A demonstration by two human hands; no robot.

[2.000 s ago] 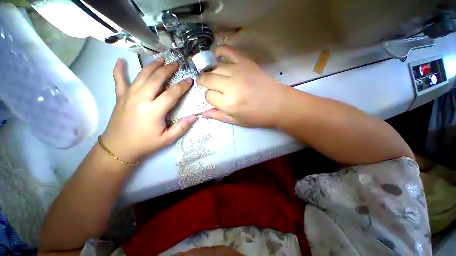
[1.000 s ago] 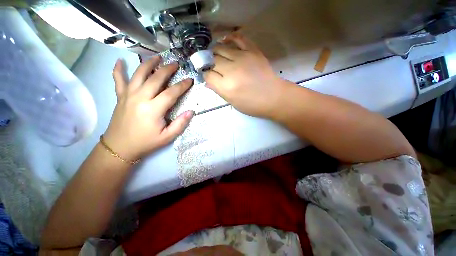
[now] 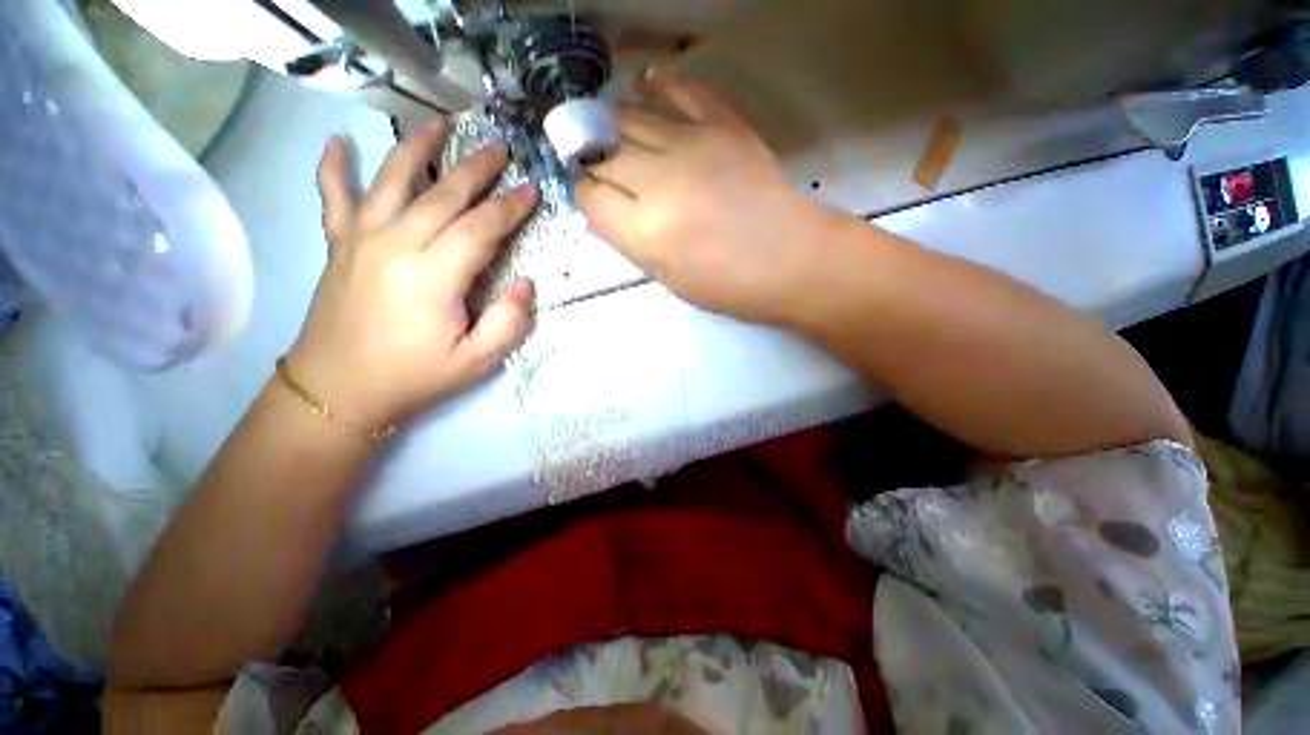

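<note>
The lace trim (image 3: 575, 442) runs from the needle area down across the white table (image 3: 747, 376) and over its front edge. My left hand (image 3: 395, 287) lies flat with fingers apart, its fingertips on the lace left of the presser foot (image 3: 535, 161). My right hand (image 3: 704, 201) is beside the needle area on its right, with bent fingers close to a white round part (image 3: 582, 129). Its fingertips are partly hidden, and I cannot tell if they pinch the lace. The sewing machine head (image 3: 323, 43) is above.
A pale oval plastic piece (image 3: 137, 216) hangs at the left. A switch box (image 3: 1247, 206) with red and white buttons is at the table's right end. A small tan strip (image 3: 937, 154) lies right of my right hand. Blue cloth (image 3: 36, 646) shows at the lower left.
Since two seconds ago my right hand has moved off the lace below the needle, up beside the white round part. My left thumb has drawn back slightly left. The whole view has shifted a little.
</note>
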